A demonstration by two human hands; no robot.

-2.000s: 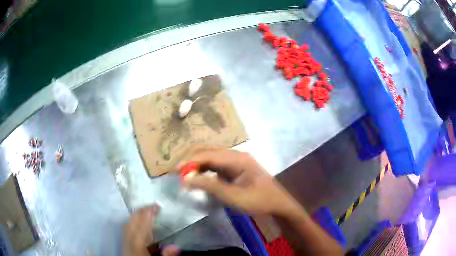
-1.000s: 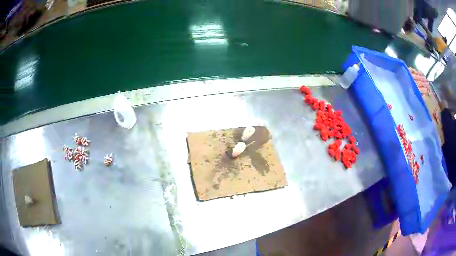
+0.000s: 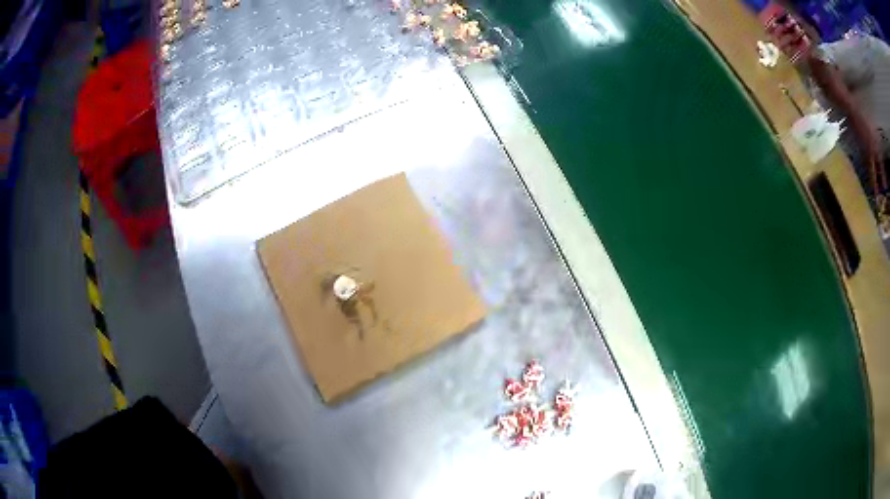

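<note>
No hand is clearly in view; a dark sleeve [image 3: 146,453] shows at the bottom left, with a sliver of skin at its right edge. A brown cardboard pad [image 3: 420,263] lies on the metal bench, with a white lump [image 3: 344,287] and a small dark stain on it. Small red-and-white figurine bodies [image 3: 524,421] lie in a loose cluster right of the pad. A clear blister tray [image 3: 283,88] lies at the upper left, with small pale-orange pieces [image 3: 451,27] along its far end.
A green conveyor belt [image 3: 683,214] runs along the right. Beyond it, another person's arm [image 3: 849,97] and white pieces [image 3: 818,133] show on a ledge. A red stool [image 3: 122,136] and yellow-black floor tape [image 3: 95,292] are left. A whitish object [image 3: 644,485] is cut off at the bottom.
The view has swung left, from the stained pad, red pile and blue bin to the cleaner pad and clear tray. The hands seen two seconds ago are gone from view.
</note>
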